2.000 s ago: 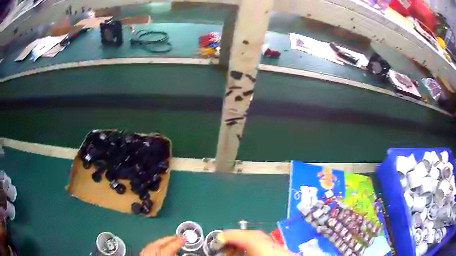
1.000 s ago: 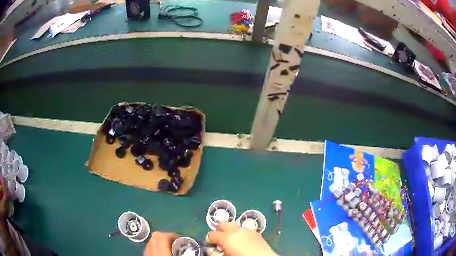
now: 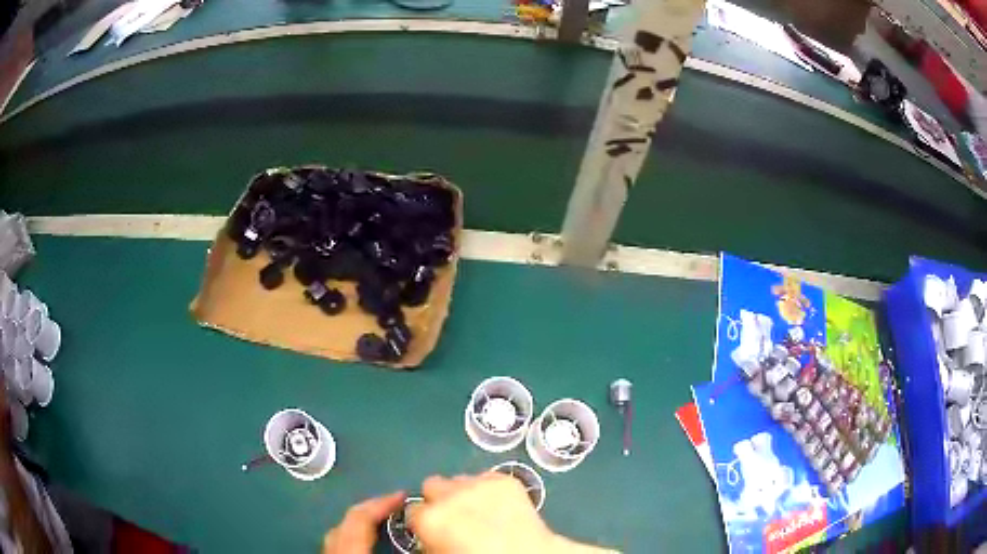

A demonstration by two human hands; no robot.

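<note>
My left hand (image 3: 363,527) is at the bottom edge, its fingers around the left side of a white motor housing (image 3: 400,530). My right hand (image 3: 482,519) covers much of that housing, fingertips at its opening; whether they grip a part is hidden. Another white housing (image 3: 522,476) is partly behind my right hand. Two open housings (image 3: 499,413) (image 3: 563,435) stand side by side beyond it. A housing with motor fitted (image 3: 300,442) stands at the left, a wire end beside it. A loose small motor (image 3: 620,393) with dark red leads lies on the green bench.
A cardboard tray (image 3: 244,308) of black parts is ahead. Motors in rows (image 3: 833,417) lie on printed sheets (image 3: 747,476) at the right, beside a blue crate (image 3: 925,400) of housings. A white post (image 3: 617,162) rises ahead. White cups (image 3: 27,346) and a person's sleeve are at far left.
The view has tilted down, so things sit higher in it. My right hand has moved from beside the housings onto the one at my left hand, uncovering the pair beyond.
</note>
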